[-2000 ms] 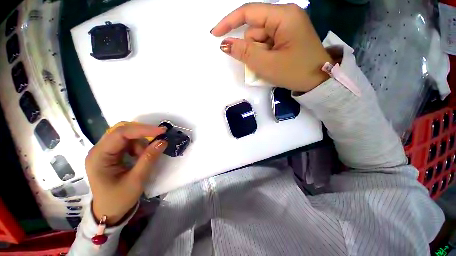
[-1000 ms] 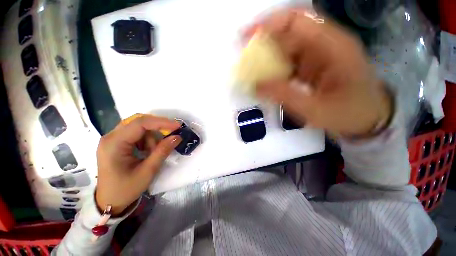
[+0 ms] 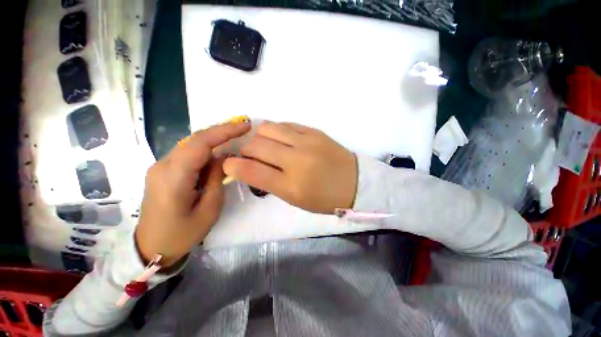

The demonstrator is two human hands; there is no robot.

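My left hand (image 3: 183,187), with yellow finger cots, is closed around a smartwatch unit, mostly hidden; only a dark bit shows between the fingers. My right hand (image 3: 300,164) lies against my left fingertips, its thumb pressing a cream pad (image 3: 228,179) whose edge alone shows. Both hands are over the white mat (image 3: 323,76). One black watch head (image 3: 236,45) lies at the mat's far left. A dark edge of another watch (image 3: 258,191) shows under my right hand. A further watch (image 3: 400,160) is mostly covered by my right sleeve.
Film sheets (image 3: 92,125) with dark rounded squares run along the left. At the right are a clear bottle (image 3: 504,62), dotted plastic (image 3: 504,141), a white paper scrap (image 3: 450,139) and red trays (image 3: 580,187). Silvery strips (image 3: 422,12) lie beyond the mat.
My right hand has come down and left with the cream pad, from above the mat to my left fingers. The view has shifted, showing more of the mat's far side.
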